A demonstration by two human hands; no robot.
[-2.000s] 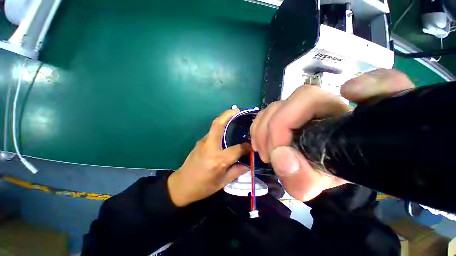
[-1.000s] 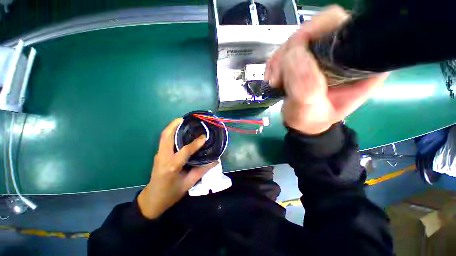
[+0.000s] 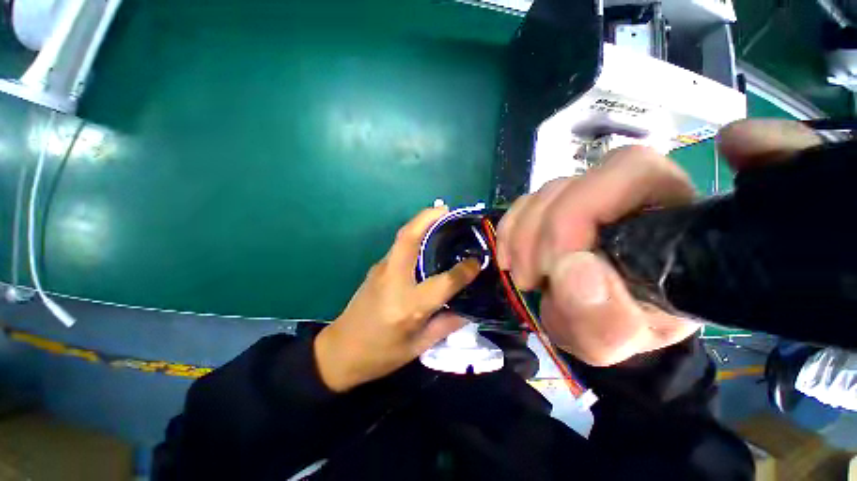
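My left hand point(image 3: 399, 291) holds the round white camera housing point(image 3: 426, 246) at the bench's near edge, its open end up. The index finger presses on the black inner part point(image 3: 458, 246). The white base point(image 3: 462, 350) points towards my body. My right hand point(image 3: 601, 254) grips the thick black electric screwdriver point(image 3: 761, 254) over the housing's right side. The driver tip is hidden behind my fingers. A wire harness point(image 3: 532, 322) of red, yellow and dark wires runs from the housing towards me and ends in a white connector plug point(image 3: 586, 399).
The white-and-black screw feeder point(image 3: 615, 108) stands beyond my right hand on the green bench point(image 3: 282, 178). A white bracket point(image 3: 58, 56) and a white cable point(image 3: 36, 244) lie at the left. Blue-grey floor with a yellow line point(image 3: 113, 357) shows below the bench edge.
My right hand moved the screwdriver from the feeder back to the housing. The wires swung from pointing right to pointing towards my body. The head view shifted. My left hand kept its hold.
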